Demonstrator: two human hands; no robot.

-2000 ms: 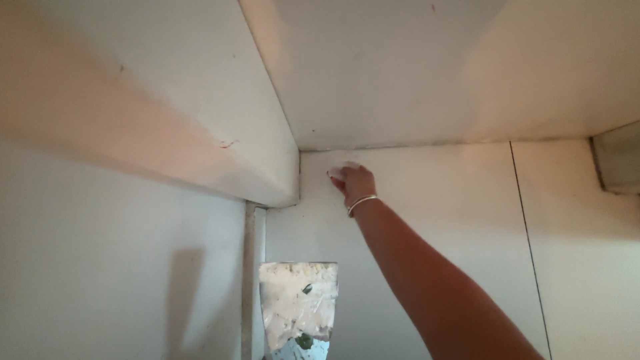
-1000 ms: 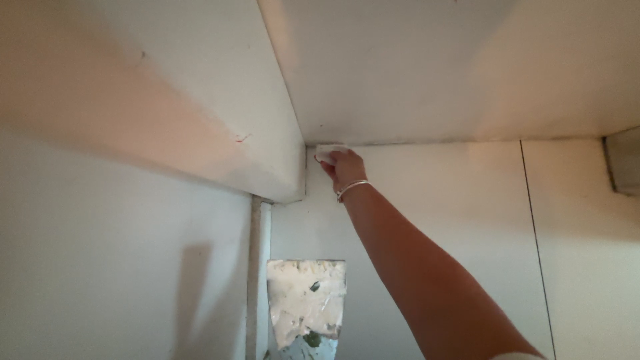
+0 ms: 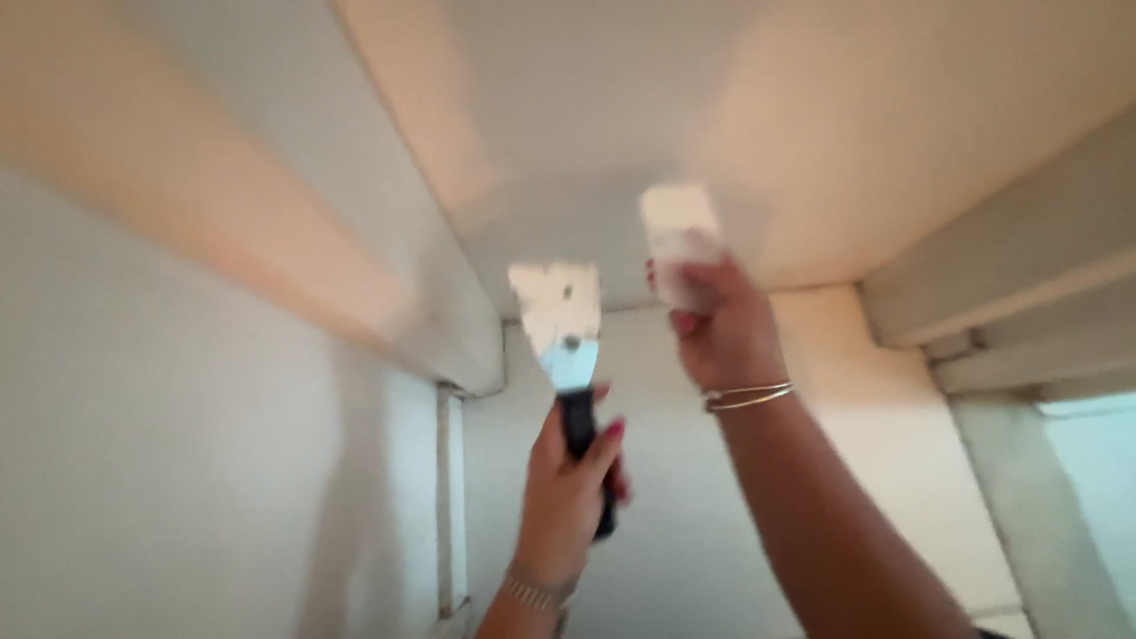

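Observation:
My left hand [image 3: 572,484] is wrapped around the black handle of a putty knife [image 3: 564,328], whose wide blade points up and is coated with whitish filler with dark specks. To the right and higher, my right hand [image 3: 723,311] grips a flat whitish scraper [image 3: 679,213], blurred, in front of the ceiling. The fingers cover its lower part. Whether the scraper touches the ceiling, I cannot tell.
Overhead is a pale ceiling [image 3: 603,106]. A boxed beam [image 3: 355,222] runs along the left, above the left wall [image 3: 177,426]. Another beam [image 3: 1003,240] crosses at the right, near a bright opening [image 3: 1096,479].
My right hand has moved away from the corner where wall and ceiling meet. My left hand, out of sight before, now shows on the putty knife's handle. The view has shifted to the right.

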